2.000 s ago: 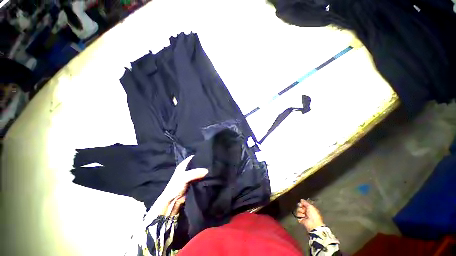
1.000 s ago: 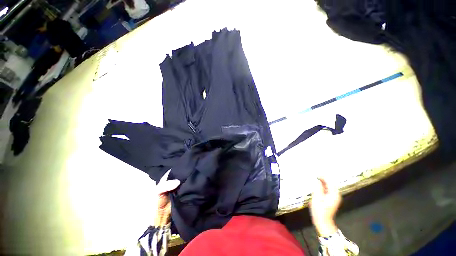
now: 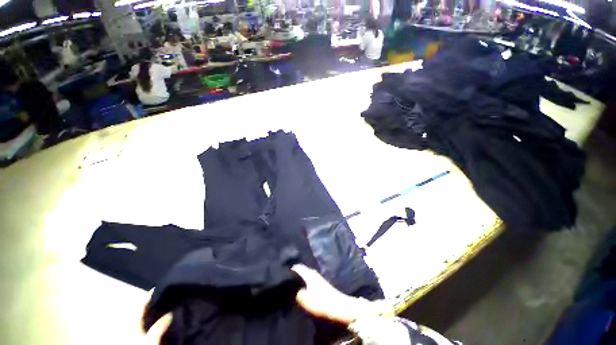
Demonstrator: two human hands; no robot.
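Black trousers (image 3: 223, 269) are bunched and lifted at the table's near edge, their waist end towards me. One pair of legs lies out to the left. My left hand (image 3: 157, 323) grips the cloth at the lower left, mostly cut off by the frame edge. My right hand (image 3: 316, 293) grips the cloth's right side near the waist. Under it a flat stack of trousers (image 3: 233, 175) lies with jagged leg ends pointing away. A shiny pocket bag (image 3: 331, 248) shows on the stack's right side.
A curled black fabric strip (image 3: 392, 224) and a blue measuring tape (image 3: 415, 187) lie right of the stack. A large rumpled black pile (image 3: 486, 128) covers the table's far right and hangs over its edge. Workers (image 3: 150, 77) sit at machines behind. The worn table edge (image 3: 449, 259) runs at right.
My right hand has come from the table's right side onto the trousers. Both hands now hold the cloth, which is raised and bunched. The view has tilted up to show the floor behind.
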